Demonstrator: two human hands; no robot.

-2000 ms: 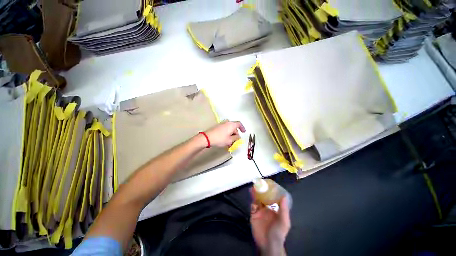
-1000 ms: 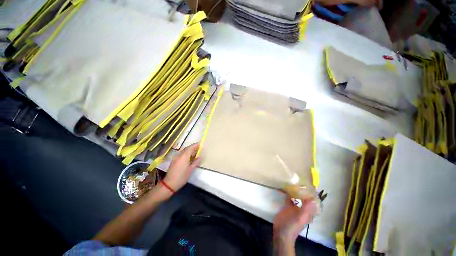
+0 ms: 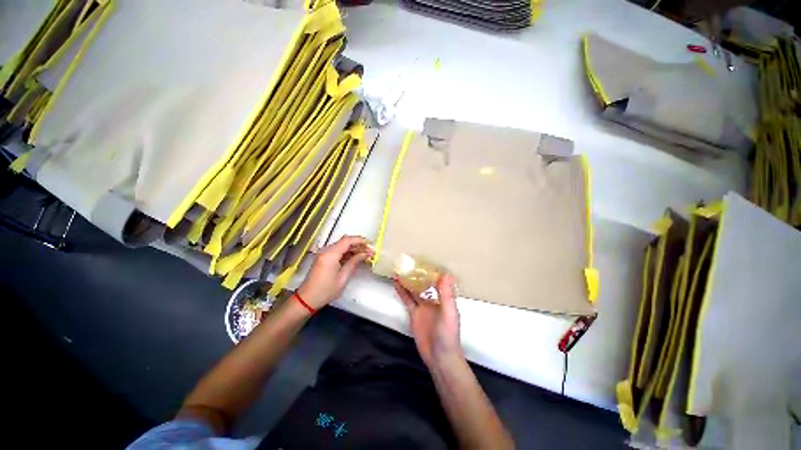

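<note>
A flat beige bag body (image 3: 492,220) with yellow binding down both sides lies in front of me, two grey tabs at its top edge. My right hand (image 3: 432,316) holds a glue bottle (image 3: 420,276) with amber glue, tilted towards the panel's lower left corner. My left hand (image 3: 332,271) is at that corner, fingertips together at the binding; whether they pinch a tape end is too small to tell. A yellow binding tape end (image 3: 592,285) sticks out near the lower right corner. Red-handled thread snips (image 3: 575,334) lie just below that corner, partly hidden, with a dark cord.
A thick stack of bag bodies (image 3: 176,97) is at left, another stack (image 3: 755,308) at right. Folded bag pieces (image 3: 667,97) lie at the back right. A white rag (image 3: 383,101) is by the left stack. A scrap bin (image 3: 248,309) sits below the table edge (image 3: 518,369).
My right hand has moved the glue bottle left, from the panel's lower right to its lower left corner. My left hand stays at the left edge. The view has shifted slightly.
</note>
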